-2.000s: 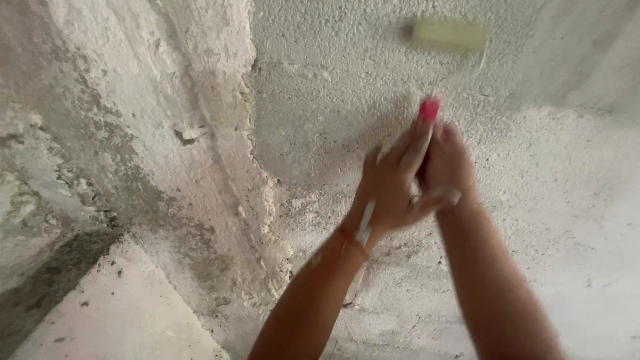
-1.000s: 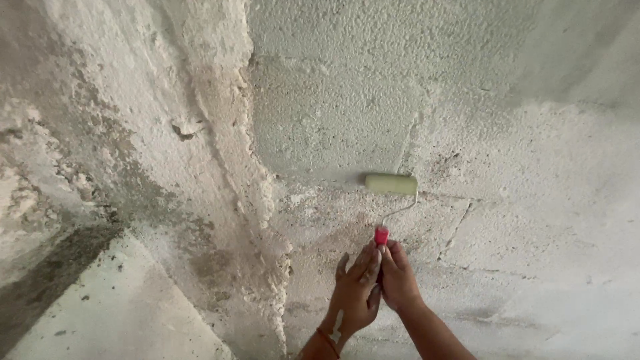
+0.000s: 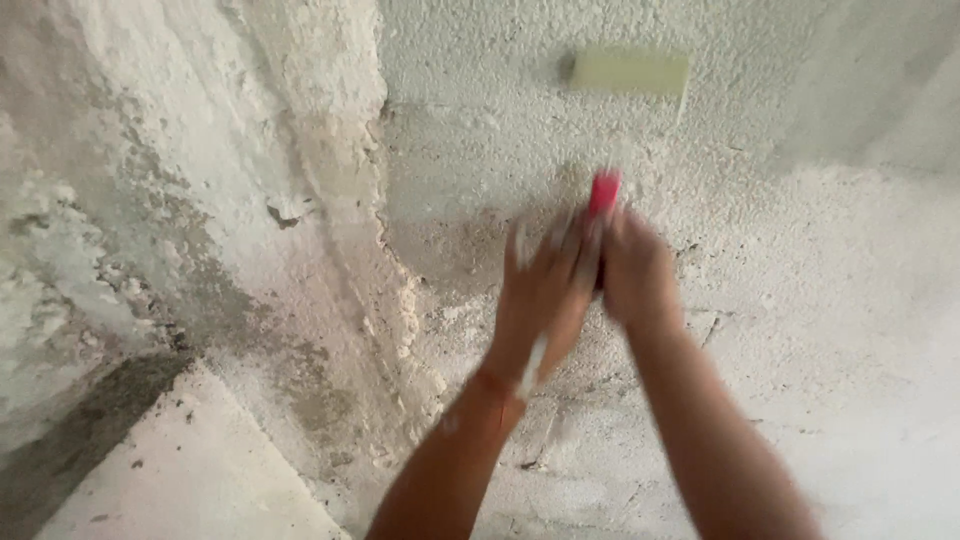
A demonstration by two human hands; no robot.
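A small paint roller with a pale green sleeve [image 3: 631,70] is against the upper part of a rough plaster wall [image 3: 465,165], blurred by motion. Its red handle [image 3: 604,192] points up out of my two hands. My left hand [image 3: 547,285] and my right hand [image 3: 640,271] are pressed together around the handle, the fingers blurred. White paint marks my left fingers and wrist, and a thin band circles that wrist. Most of the grip is hidden between my palms.
Left of a jagged vertical edge [image 3: 409,307], the wall is crumbly, stained and uneven. A pale slanted slab or ledge [image 3: 187,465] juts in at the lower left, with a dark recess beside it. Cracks cross the wall near my forearms.
Both hands and the roller have moved up the wall since one second ago, when the roller was near the wall's middle. Both hands stay together on the handle.
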